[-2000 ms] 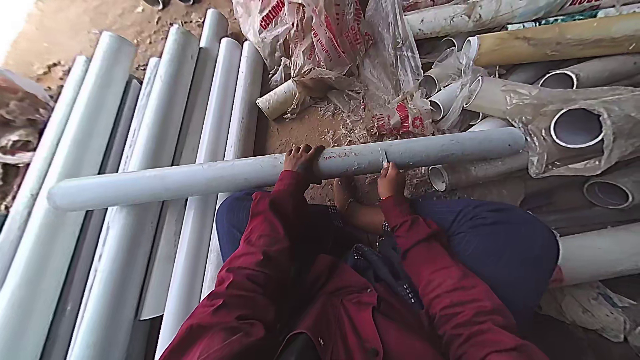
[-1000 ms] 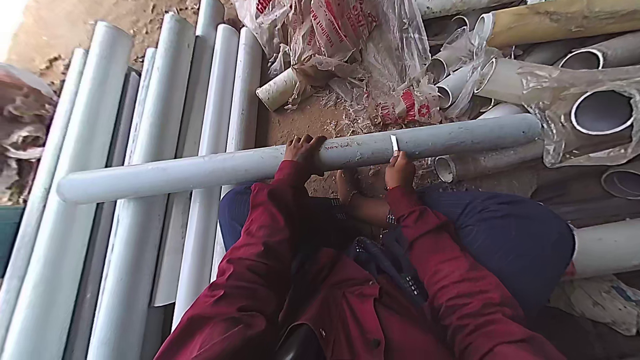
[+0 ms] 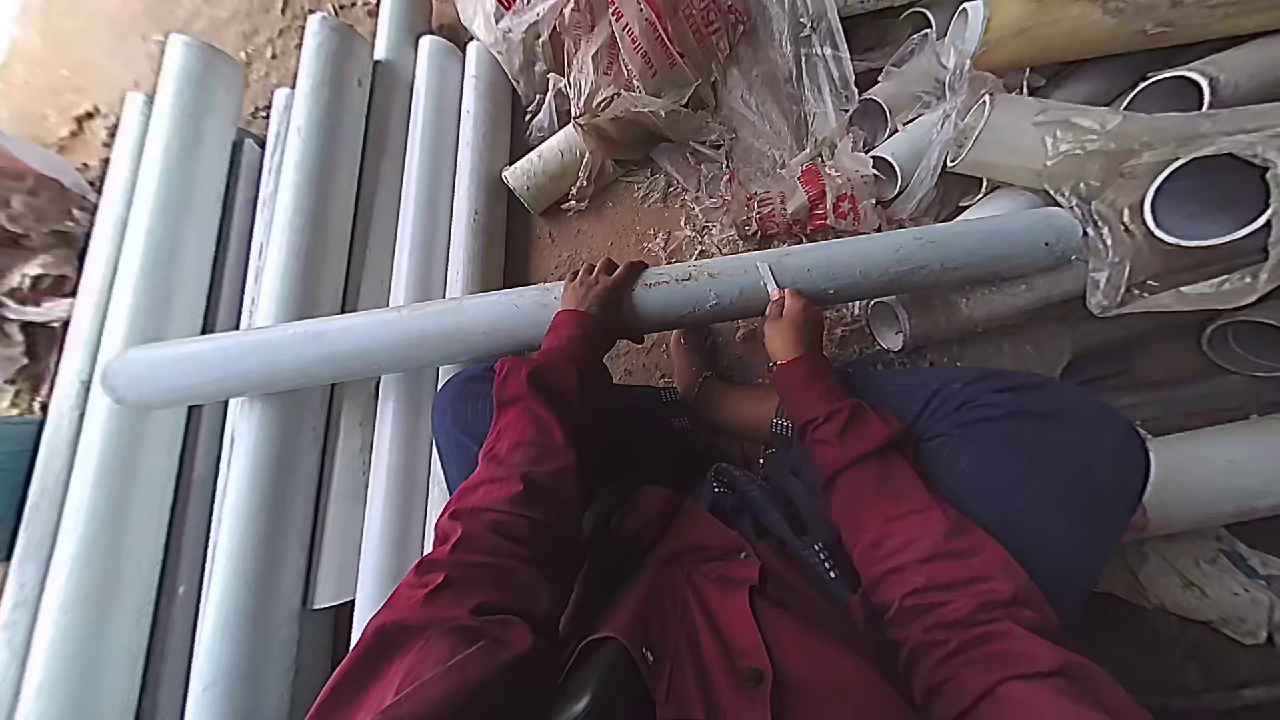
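Observation:
A long grey plastic pipe (image 3: 450, 325) lies crosswise in front of me, over my lap and over the row of pipes at the left. My left hand (image 3: 603, 298) is wrapped around it near its middle, fingers over the top. To the right, my right hand (image 3: 794, 325) grips a small flat light-coloured blade or scraper (image 3: 767, 277), whose end rests against the pipe's near side and top. Which kind of tool it is, I cannot tell. Small pale flakes cling to the pipe's surface between and beside my hands.
Several grey pipes (image 3: 290, 420) lie side by side at the left. Torn printed plastic wrapping (image 3: 640, 50) and a short pipe piece (image 3: 545, 172) are beyond the pipe. At the right are stacked pipes, one in clear plastic film (image 3: 1110, 150). My bare foot (image 3: 693, 355) is below the pipe.
The right hand with the small tool has shifted a little along and against the pipe, the tool's tilt changing. The left hand keeps its hold on the pipe.

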